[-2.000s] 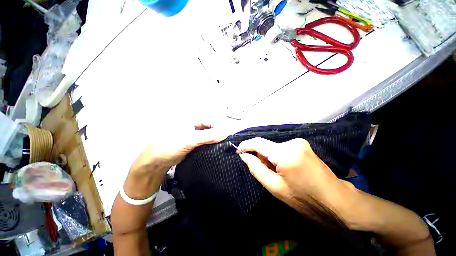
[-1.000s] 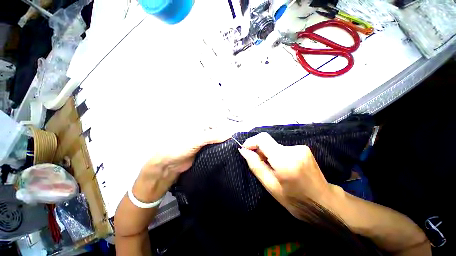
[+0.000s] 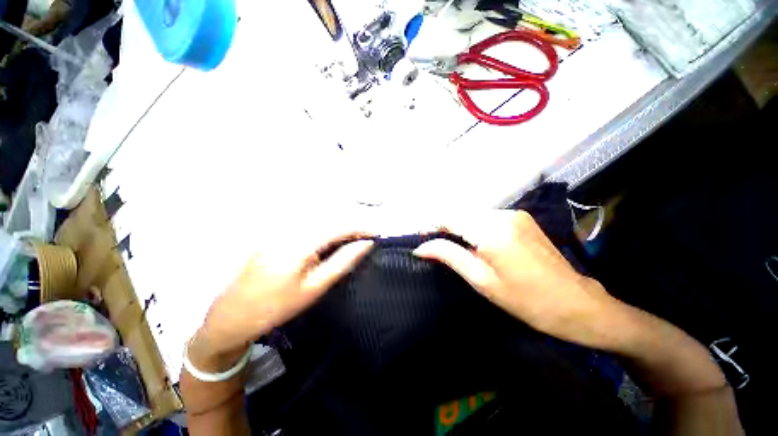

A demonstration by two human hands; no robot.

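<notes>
A black, finely striped garment [image 3: 384, 298] lies over the wearer's lap at the table's front edge. My left hand [image 3: 294, 277], with a white bangle at the wrist, grips its upper edge, thumb on top. My right hand [image 3: 503, 268] grips the same edge a little to the right, thumb on top. The edge is stretched between the two thumbs as a dark folded band. The fingers behind the cloth are partly hidden. No needle or thread shows at the fingertips. A thin white cord loop [image 3: 588, 220] sticks out at the garment's right end.
Red-handled scissors [image 3: 503, 78] lie on the white table [image 3: 230, 162] beside metal machine parts [image 3: 380, 53]. A light blue object [image 3: 189, 30] is at the top. A tan tape roll [image 3: 56, 271], a wrapped bundle [image 3: 66, 335] and plastic bags [image 3: 72, 111] are on the left.
My right hand has gone from pinching a fine pale line to gripping the cloth edge. The hands are now thumb to thumb. The view has shifted, and the white cord loop has come into sight.
</notes>
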